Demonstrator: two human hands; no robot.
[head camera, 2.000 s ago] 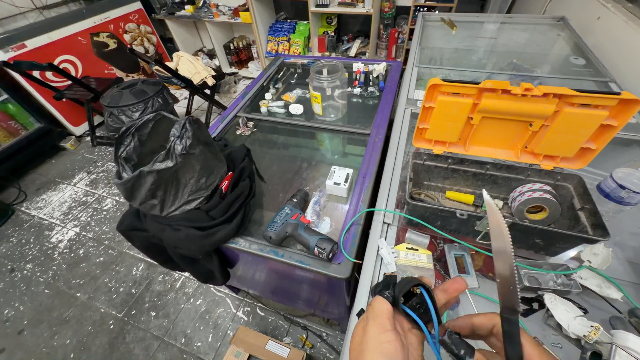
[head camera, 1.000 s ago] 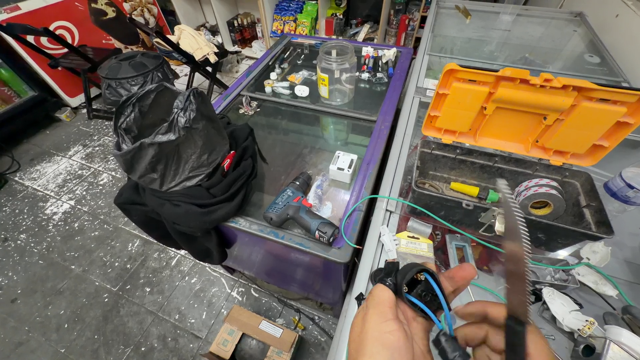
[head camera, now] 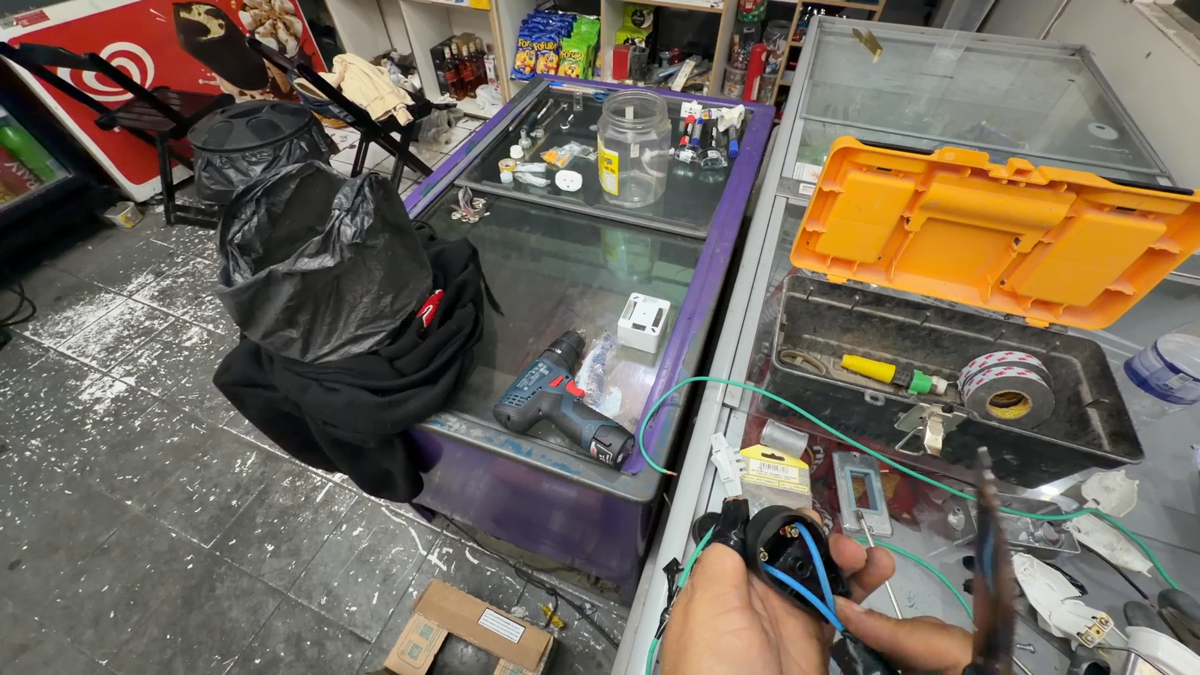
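Observation:
My left hand holds a round black electrical socket housing, its open side with brass terminals facing up. Two blue wires loop out of it toward my right hand, whose fingers pinch them near a black-sheathed cable. A blurred knife blade stands upright at my right hand; its handle is out of view. Beyond my hands, a green wire curves across the glass top. A metal-framed part and a yellow-labelled packet lie just past the socket housing.
An orange-lidded toolbox stands open, holding tape rolls and a yellow-handled tool. On the purple-edged freezer are a cordless drill, a white box and a plastic jar. Black cloth drapes over its left side.
The knife blade has shifted right and turned more edge-on. Both hands remain at the socket housing and blue wires.

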